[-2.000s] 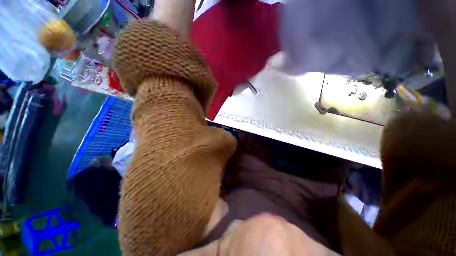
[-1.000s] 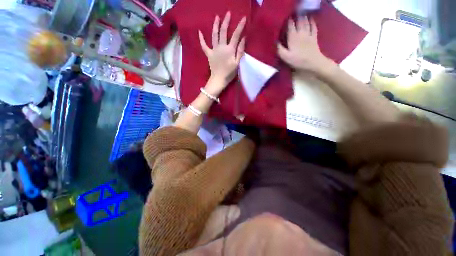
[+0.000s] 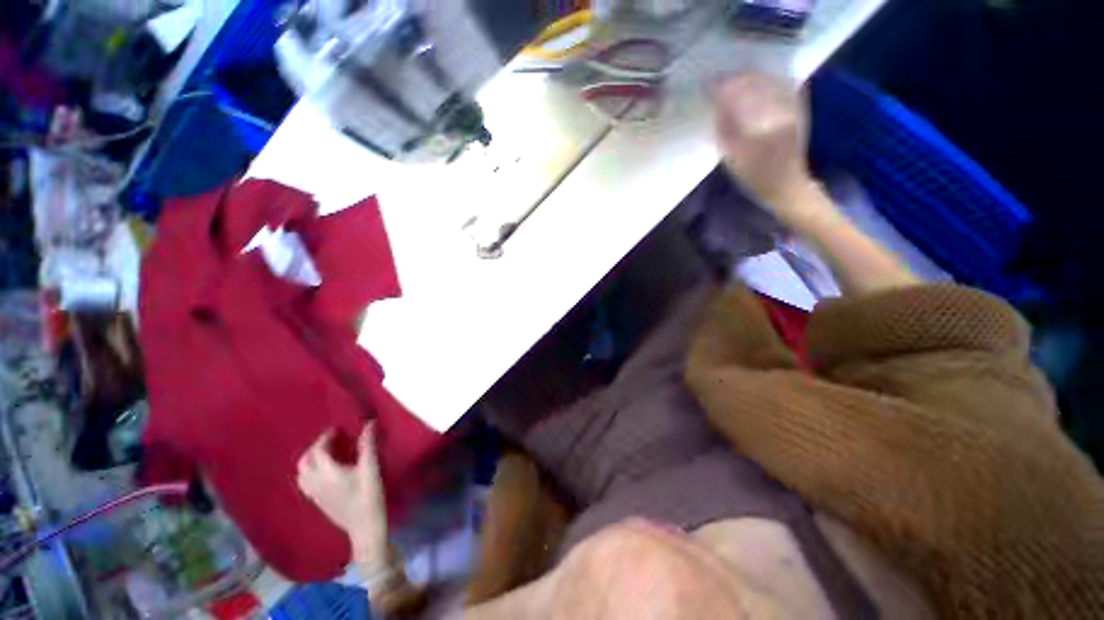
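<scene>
The red garment [image 3: 230,351] lies over the left part of the pale machine table [image 3: 545,242] and hangs past its edge. A white piece [image 3: 288,256] shows on its upper part. My left hand [image 3: 345,484] is on the garment's lower part, thumb and fingers bent with a gap between them; whether it grips the cloth is unclear. My right hand [image 3: 763,133] is blurred at the table's front edge, fingers curled; its fingertips and any small thing in it cannot be made out. Red-handled snips [image 3: 624,97] lie on the table left of it.
The sewing machine head [image 3: 394,91] stands at the far side of the table. Yellow-handled scissors [image 3: 559,36] lie near the red handles. A blue lattice basket [image 3: 926,170] is beyond my right hand. White cloth [image 3: 787,279] and some red cloth lie beside my right sleeve.
The view has turned to the right. My right hand has left the red garment and moved to the table's right end. My left hand is now at the garment's lower part, fingers less spread.
</scene>
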